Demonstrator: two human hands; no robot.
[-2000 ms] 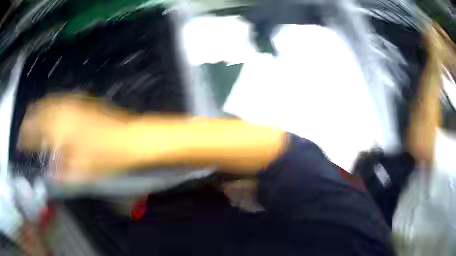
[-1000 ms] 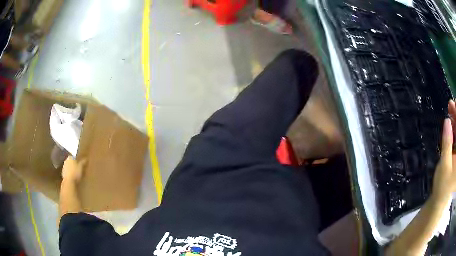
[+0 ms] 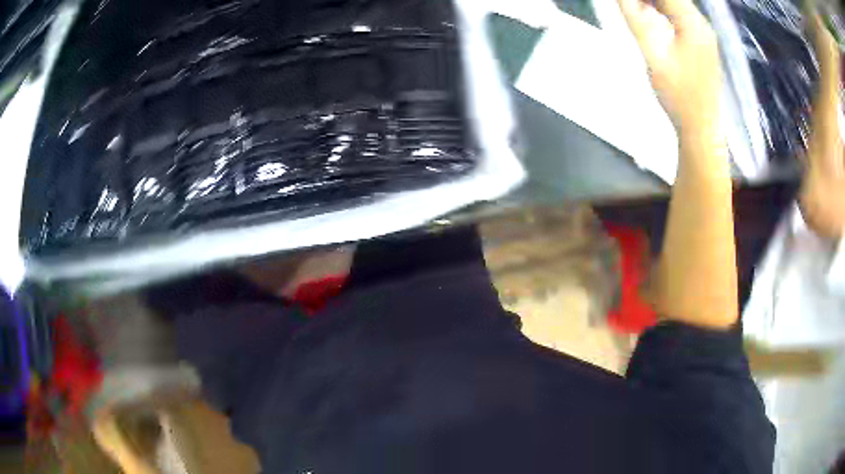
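A large blister tray [image 3: 278,111] of shiny black housings fills the upper left, with pale film [image 3: 278,231] along its edge. The single housings are blurred. A stack of white adhesive sheets [image 3: 593,83] lies right of the tray on the dark green bench. My right hand [image 3: 672,56] is over the white sheets at the top edge. Its fingertips are cut off, so its hold cannot be told. My left hand [image 3: 120,444] is low at the lower left, blurred and partly cut off, by a brown cardboard box [image 3: 218,444].
Another tray [image 3: 778,83] of black parts stands at the upper right. Another person's arm and hand [image 3: 823,194] show at the far right edge, above a pale crinkled bag or cloth [image 3: 797,305]. Red objects [image 3: 630,278] show below the bench edge.
The view has swung from the floor and box back to the bench. The box is now at the lower left. My right hand is now over the white sheets.
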